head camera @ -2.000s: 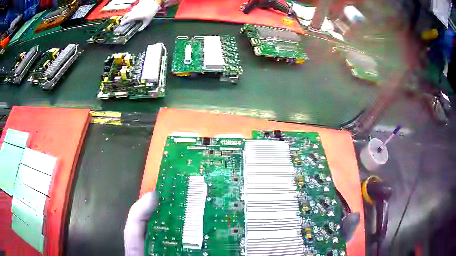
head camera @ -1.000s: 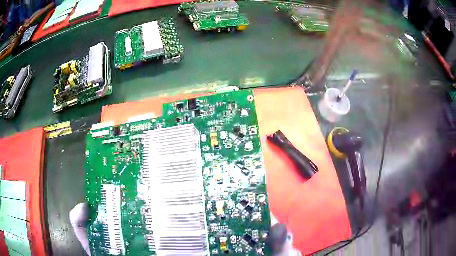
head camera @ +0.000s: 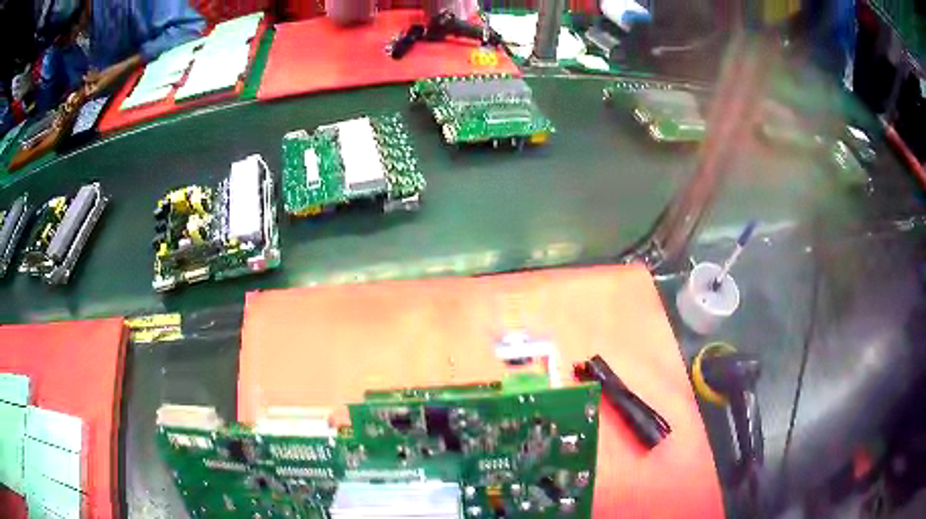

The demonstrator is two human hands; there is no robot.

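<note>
A large green circuit board stands tilted at the bottom of the view, its flatter face towards me. The top of its silver-white heatsink shows at the lower edge; the rest of the board is cut off. Neither of my hands is in the picture. Under and behind the board lies the red-orange work mat, which looks peach in glare. A short black inspection torch lies on the mat to the right of the board.
A dark green conveyor with several circuit boards runs behind the mat. Right of the mat are a white holder with a marker pen and a black barcode scanner. Paper sheets lie at left. A person's blue sleeve shows upper left.
The board has moved lower in view and tipped more upright, baring the mat behind it. My hands, earlier at its edges, have left the picture. The torch, seen one second ago, still lies on the mat.
</note>
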